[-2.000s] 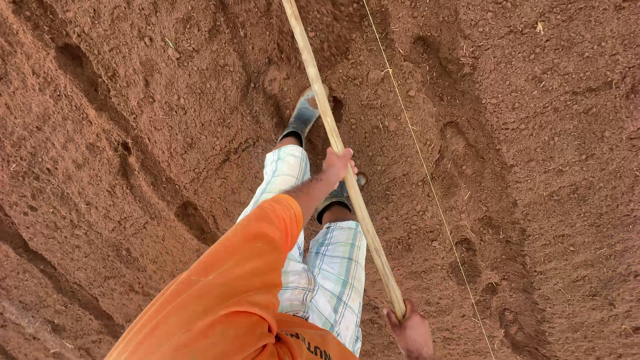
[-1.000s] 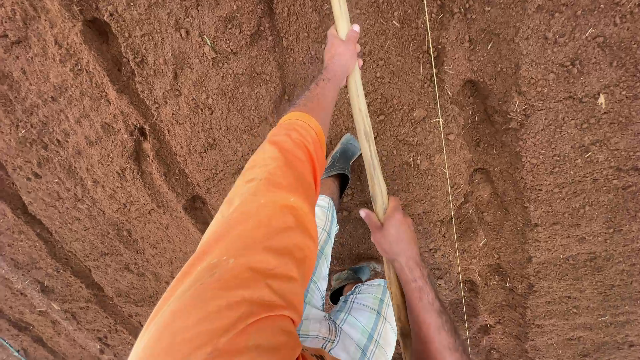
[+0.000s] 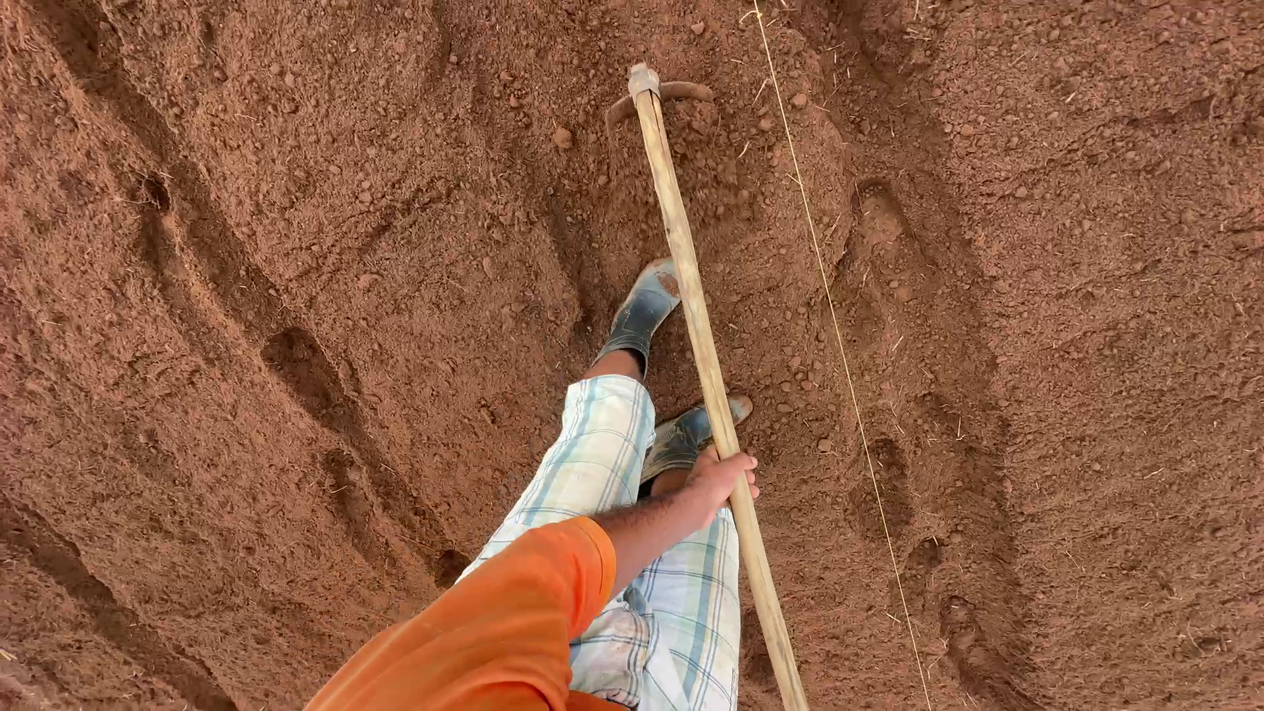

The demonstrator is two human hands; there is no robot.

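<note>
My left hand [image 3: 726, 476] is closed around the wooden handle of a hoe [image 3: 699, 326], a little below its middle. The handle runs from the upper centre down to the bottom edge. At its far end, a metal hoe head [image 3: 644, 81] with a curved, soil-coloured blade rests at the reddish-brown soil, partly hidden by dirt. My right hand is out of view, and the handle's lower end is cut off by the frame. Behind the handle are my two dark, dusty boots [image 3: 642, 314].
A thin taut string [image 3: 837, 326] runs over the soil right of the hoe. Beyond it lies a furrow [image 3: 918, 296] with footprints. More furrows [image 3: 212, 247] with hollows cross the left side. Small clods and straw bits lie about.
My left hand has moved down in the view, nearer my legs, from high on the handle. My right hand, on the handle a second ago, has left the view. The hoe head has come into view.
</note>
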